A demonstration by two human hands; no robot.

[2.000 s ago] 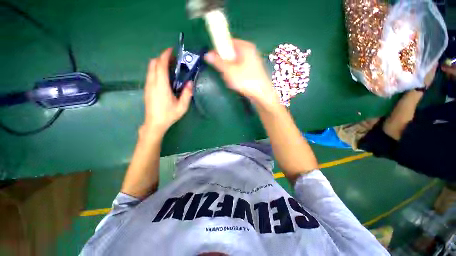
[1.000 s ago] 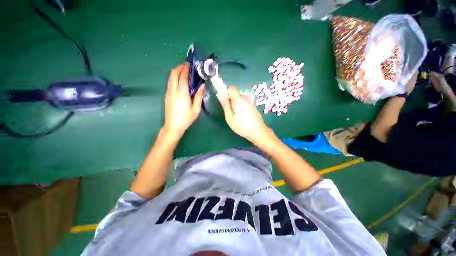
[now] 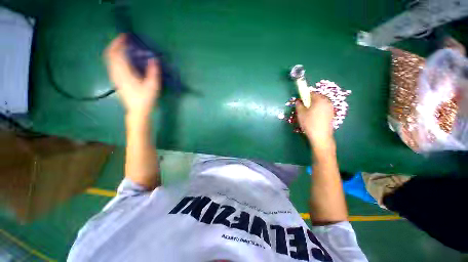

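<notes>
My left hand (image 3: 134, 77) is blurred at the left of the bench, its fingers around a dark workpiece (image 3: 139, 53) with dark straps reaching out from it. My right hand (image 3: 317, 120) is at the near left side of the loose pile of small white and copper-red fasteners (image 3: 338, 98). It holds the hammer (image 3: 304, 92) by its pale handle, with the silvery round head pointing away from me. The fingertips of my right hand are hidden. Several fasteners lie just left of that hand.
The green bench (image 3: 231, 61) runs across the view. A clear bag of copper-coloured pieces (image 3: 408, 97) stands at right, below a pale metal upright (image 3: 410, 25). A white box-like unit (image 3: 14, 61) is at far left, a brown carton (image 3: 46, 174) below it. Another person's dark sleeve (image 3: 436, 204) shows at right.
My left hand has moved left, away from the right hand, with a dark workpiece. My right hand has carried the hammer right to the fastener pile. The camera view has shifted.
</notes>
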